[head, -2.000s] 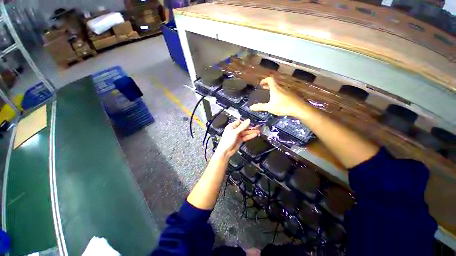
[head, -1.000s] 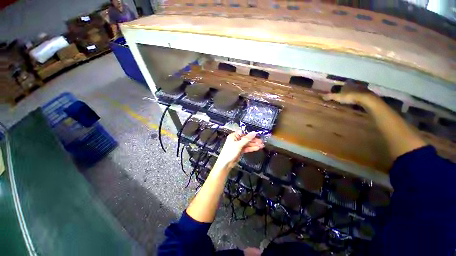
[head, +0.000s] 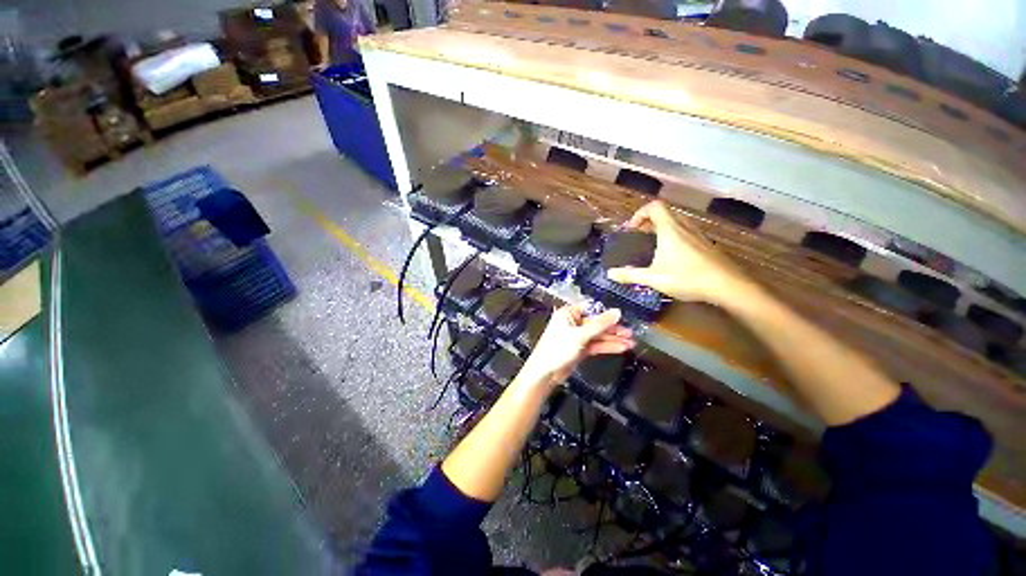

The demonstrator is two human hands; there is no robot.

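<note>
A row of bagged square black lamps (head: 491,218) lies on the brown rack shelf, each with a round dark piece on top. My right hand (head: 675,259) grips the round dark piece (head: 630,254) on the fourth lamp (head: 626,295) between thumb and fingers. My left hand (head: 579,340) is just below that lamp's front edge, its fingertips pinched on a bit of shiny clear plastic; whether a cable is also held is hidden.
A lower shelf holds more lamps (head: 655,402) with hanging cables. More round dark pieces (head: 835,246) stand along the shelf's back. A green bench (head: 169,394), blue crates (head: 242,276), a blue bin (head: 358,124) and a person (head: 341,32) are to the left. Cartons stand behind.
My right hand has come back from the shelf's rear right to the fourth lamp, whose top was bare and now bears a round dark piece. My left hand stays at its front edge.
</note>
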